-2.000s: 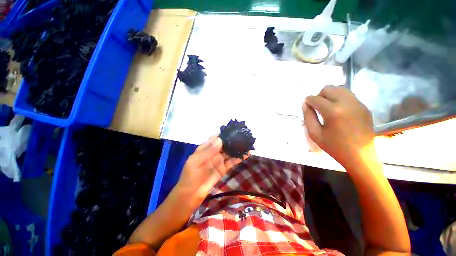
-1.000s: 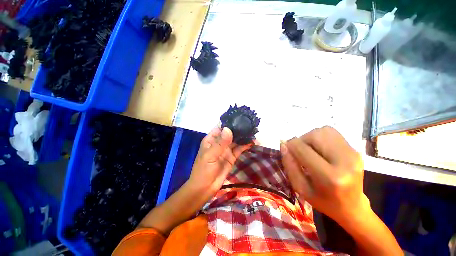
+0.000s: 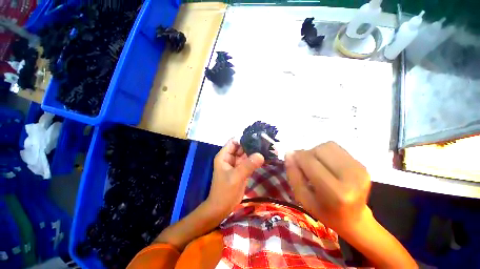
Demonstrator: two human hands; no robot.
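My left hand [image 3: 231, 173] holds a round black spiky assembly [image 3: 257, 142] at the front edge of the white work sheet [image 3: 295, 100], above the apron. A thin white rod or glint shows across the assembly's face; I cannot tell which. My right hand [image 3: 329, 181] is just right of the assembly, thumb and fingertips pinched together near its rim. Whether something small is between those fingertips is hidden. One loose black part [image 3: 220, 69] lies on the sheet's left side, another [image 3: 311, 33] at its back.
A raised blue bin [image 3: 131, 79] of black parts stands left, a deeper one [image 3: 184, 181] below it. Another black part [image 3: 171, 39] lies on the wooden strip [image 3: 176, 73]. A tape roll [image 3: 342, 46] and white bottles [image 3: 404, 35] stand back right, beside a metal-edged lit box [image 3: 447, 157].
My right hand has come from over the right of the sheet down and left, close to the assembly. My left hand has turned the assembly. The view has shifted slightly.
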